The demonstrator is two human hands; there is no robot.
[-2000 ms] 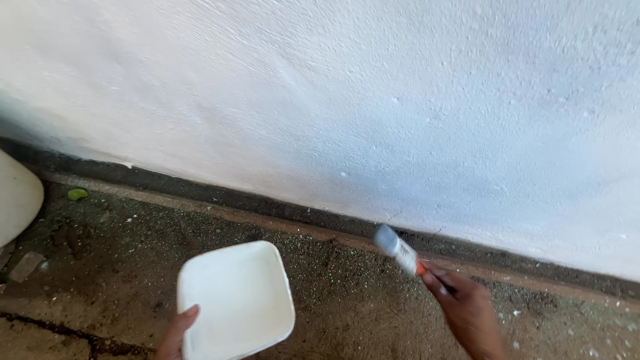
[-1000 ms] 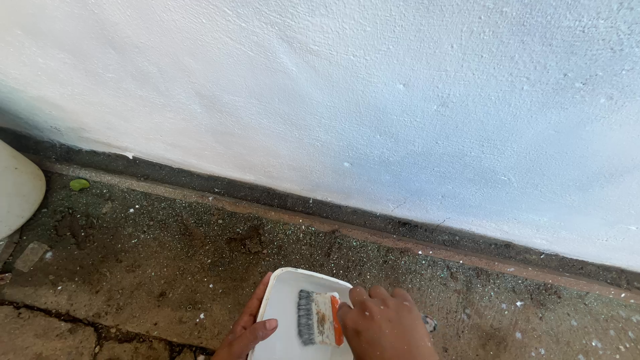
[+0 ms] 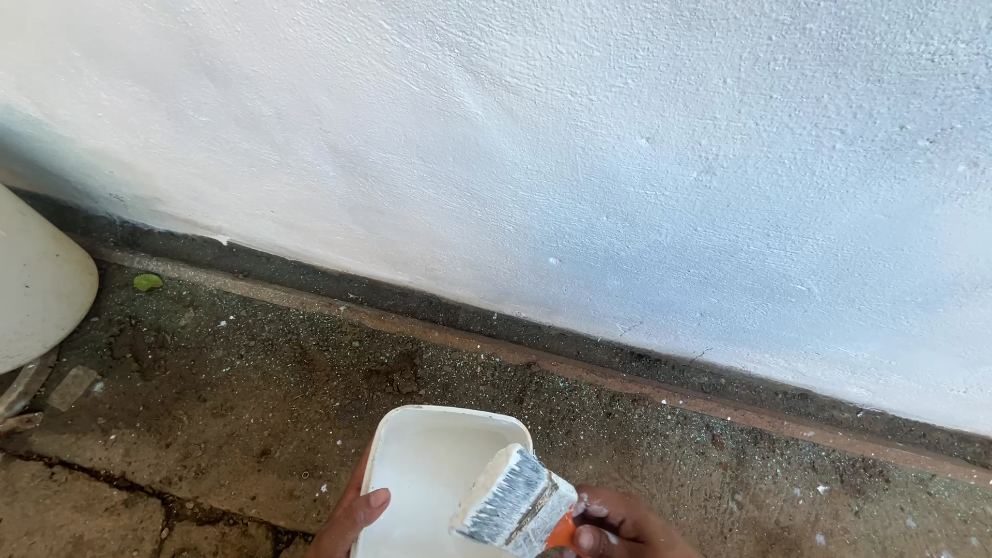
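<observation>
My left hand holds a white plastic container by its left side, thumb over the rim, at the bottom middle of the view. My right hand grips the orange handle of a flat paintbrush. The brush's bristles are coated with white paint at the tips and lie over the container's right part; whether they touch its inside, I cannot tell. Beyond both hands rises a rough wall painted white, with a dark unpainted strip along its foot.
A large off-white rounded container stands at the left edge. Near it lie a green leaf and a broken flat piece. The paint-speckled floor has a crack, and a low ledge runs along the wall.
Two seconds ago the brush was out to the right, near the wall's foot; it then came into the container. Now its bristles are tilted up, with white paint on their tips.
</observation>
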